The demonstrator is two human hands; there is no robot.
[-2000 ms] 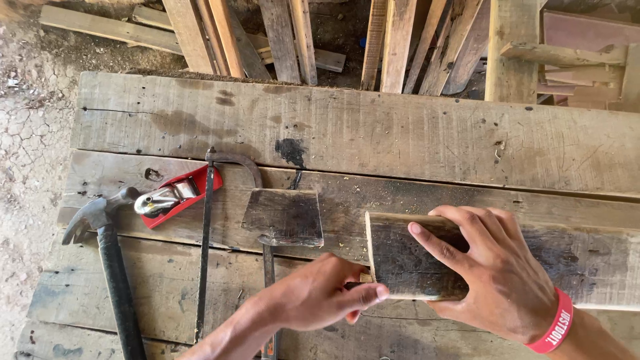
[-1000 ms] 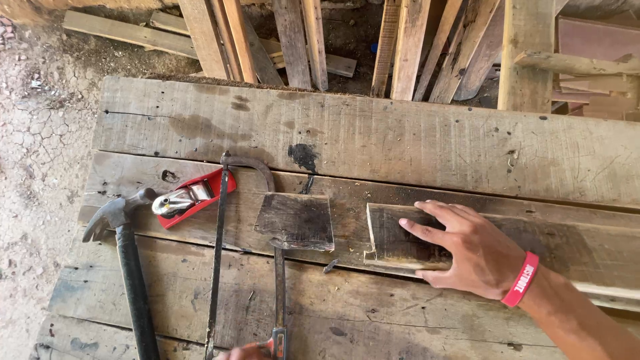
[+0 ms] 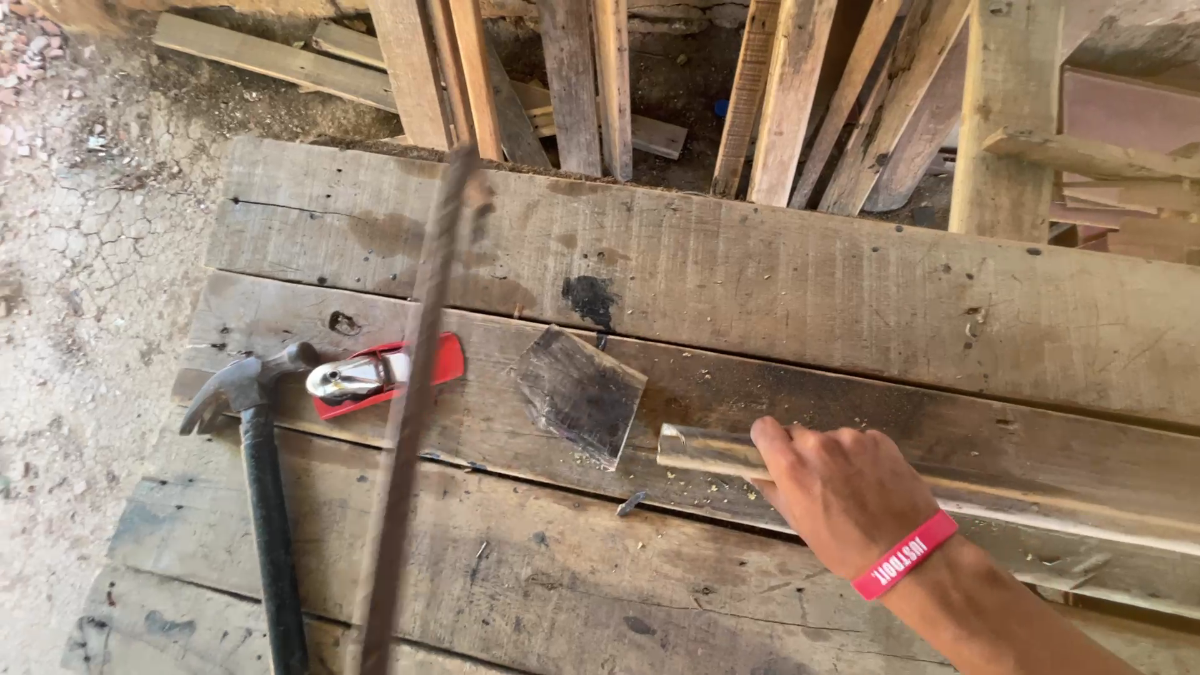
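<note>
My right hand [image 3: 844,487], with a pink wristband, grips a narrow wooden board [image 3: 708,452] near its left end; the board looks tipped onto its edge. Just left of that end, a dark, angular wood offcut [image 3: 586,394] lies flat on the plank bench. A hacksaw [image 3: 417,403], blurred and seen nearly edge-on, stands raised across the left part of the view. Its handle is hidden below the frame, and my left hand is out of view. Behind the saw rests a red hand plane [image 3: 375,375], with a black-handled claw hammer [image 3: 262,469] to its left.
The bench [image 3: 750,291] is made of rough planks with gaps between them. Loose timber strips [image 3: 581,84] lean beyond its far edge, and more boards [image 3: 272,61] lie on the ground. A small dark sliver [image 3: 631,503] and wood crumbs lie near the offcut.
The hacksaw, which lay on the bench partly under the offcut, is now raised. The offcut has turned. The held board has tipped from its broad face, and my left hand has left the view.
</note>
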